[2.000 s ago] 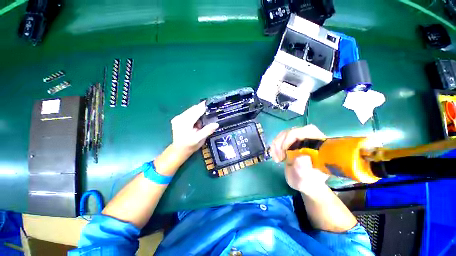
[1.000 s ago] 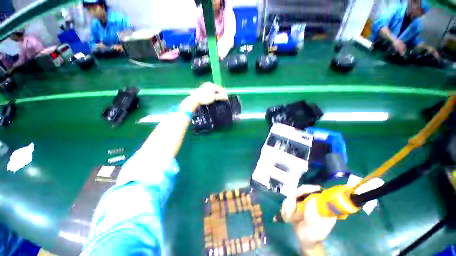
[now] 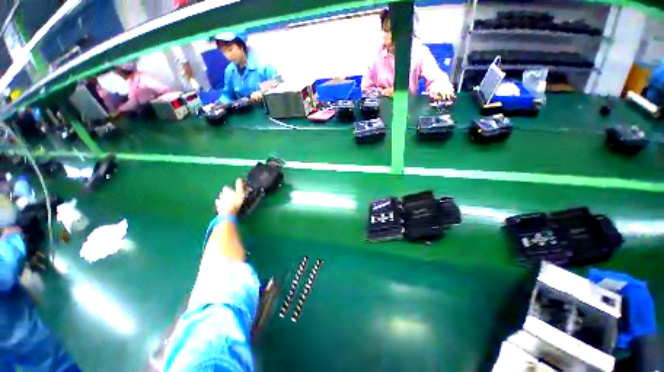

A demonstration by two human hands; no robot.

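My left hand [image 3: 231,197] reaches far out over the green bench. Its fingers are on the near left end of a black device housing [image 3: 263,180]; the exact grip is hard to tell, but it appears to hold it. An opened black housing [image 3: 412,216] lies to the right of it, with its two halves side by side. Another opened black housing [image 3: 562,237] lies farther right. My right hand is not in view, and neither are the screwdriver and the fixture.
The silver-white screw feeder [image 3: 575,309] stands at the lower right, with a blue bin [image 3: 633,305] behind it. Two component rows [image 3: 301,288] lie by my left forearm. A pale crumpled cloth [image 3: 104,240] lies left. People work across the bench, beyond more housings [image 3: 435,126].
The view has swung up and left. My left hand has left one opened housing and is now at another farther left. My right hand, the screwdriver and the fixture have gone out of view.
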